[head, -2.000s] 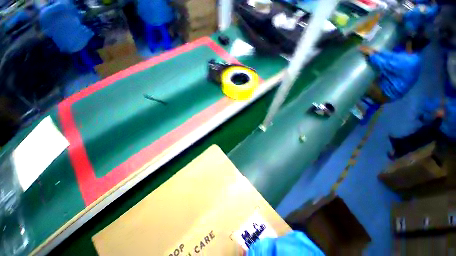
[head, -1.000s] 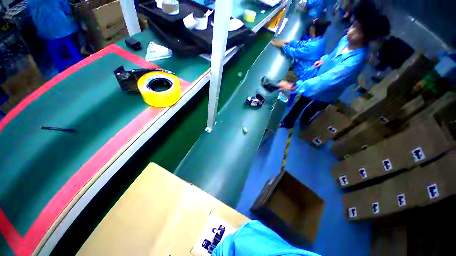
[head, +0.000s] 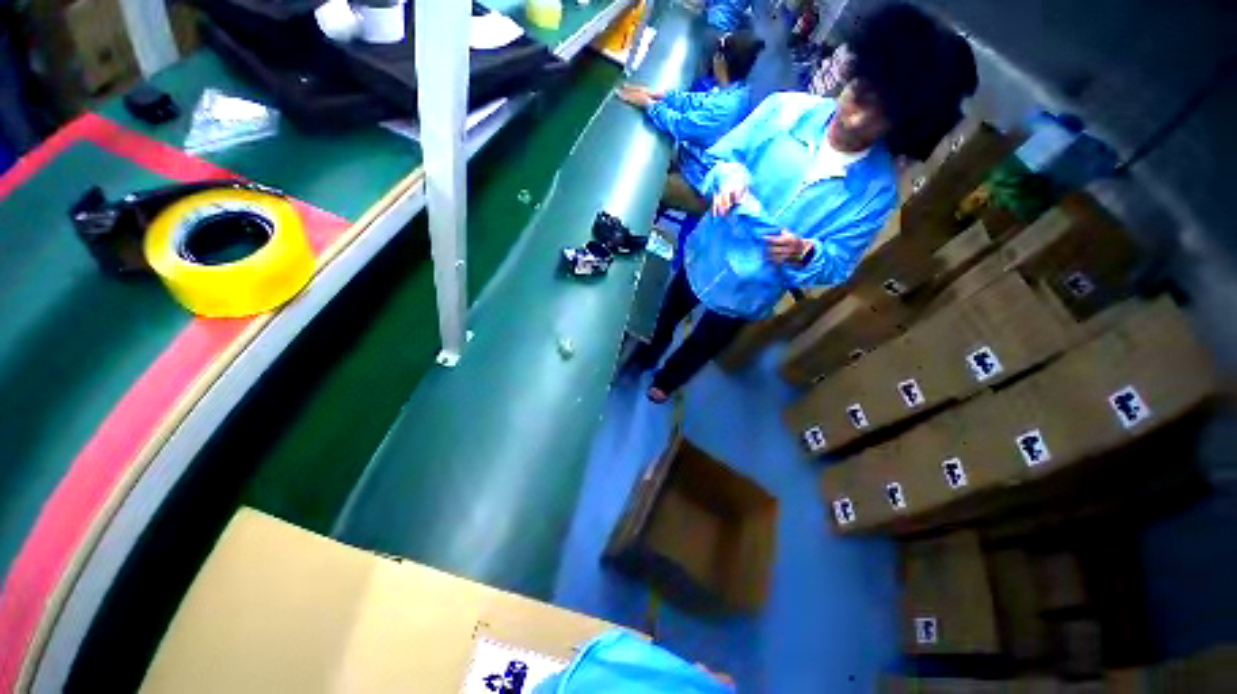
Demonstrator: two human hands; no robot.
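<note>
A tan shipping carton point(head: 305, 610) with a white and dark label lies across the bottom edge, partly cut off. A blue sleeve covers its right end. A small skin-coloured patch of my right hand point(head: 716, 675) shows at the sleeve's edge; its fingers and grip are hidden. My left hand is out of the picture.
A yellow tape roll point(head: 228, 252) in a black dispenser lies on the green bench, left of a white post point(head: 445, 190). Black parts point(head: 597, 247) lie on the long green surface. An open carton point(head: 699, 522) stands on the floor. A person in blue stands beyond, near stacked cartons point(head: 1004, 420).
The view has swung right. The carton and blue sleeve stay at the bottom edge, with less of the carton showing. The person in blue no longer reaches over the green surface and stands with hands raised.
</note>
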